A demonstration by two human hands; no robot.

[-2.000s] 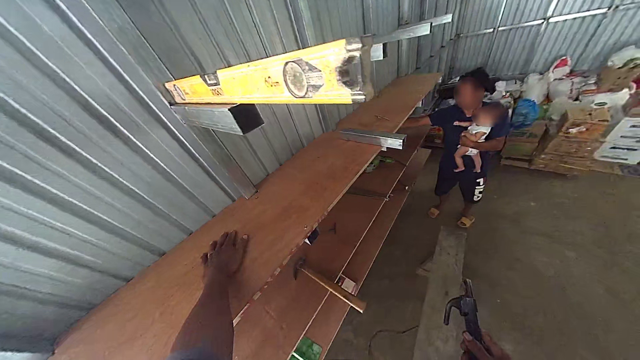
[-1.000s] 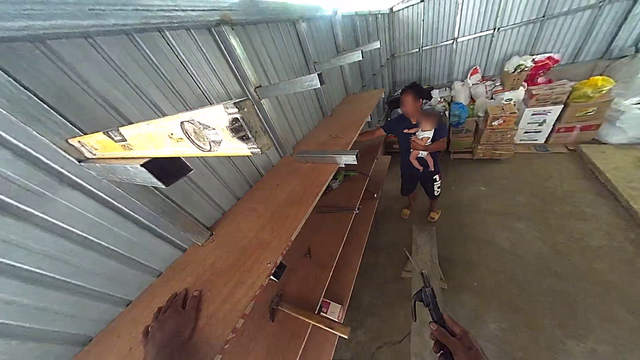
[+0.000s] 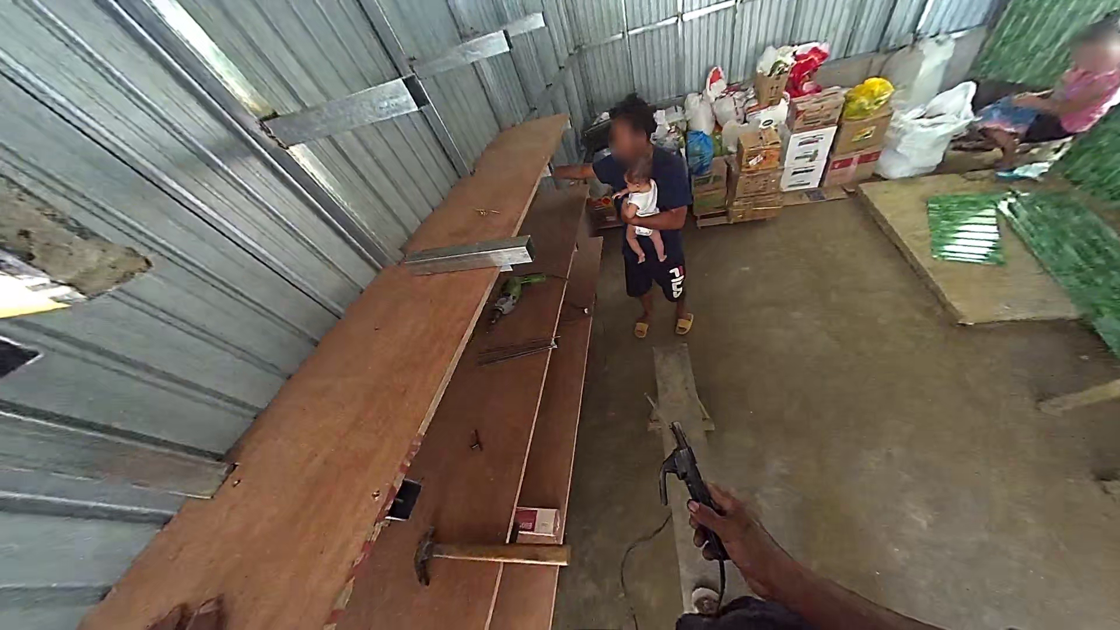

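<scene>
My right hand (image 3: pixel 731 534) is closed around the handle of a black welding electrode holder (image 3: pixel 687 477), its jaws pointing up and a cable hanging below. Of my left hand (image 3: pixel 194 615), only the fingertips show at the bottom edge, on the top plywood shelf (image 3: pixel 350 385); its grip is hidden. A claw hammer with a wooden handle (image 3: pixel 499 553) lies across the lower shelves beside a small red and white box (image 3: pixel 535 522). Farther along lie thin rods (image 3: pixel 518 350) and a green power drill (image 3: pixel 514 296). A square steel tube (image 3: pixel 472 255) rests across the top shelf.
A person holding a baby (image 3: pixel 652 201) stands at the shelf's far end, one hand on it. A wooden plank (image 3: pixel 674 385) runs below my right hand. Boxes (image 3: pixel 807 157) and bags line the back wall. Another person (image 3: pixel 1085 87) sits at far right. Steel brackets (image 3: pixel 350 114) project from the corrugated wall.
The view has swung right, so the yellow spirit level has nearly left it. My left hand, earlier flat on the top shelf, now shows only fingertips. My right hand keeps hold of the electrode holder.
</scene>
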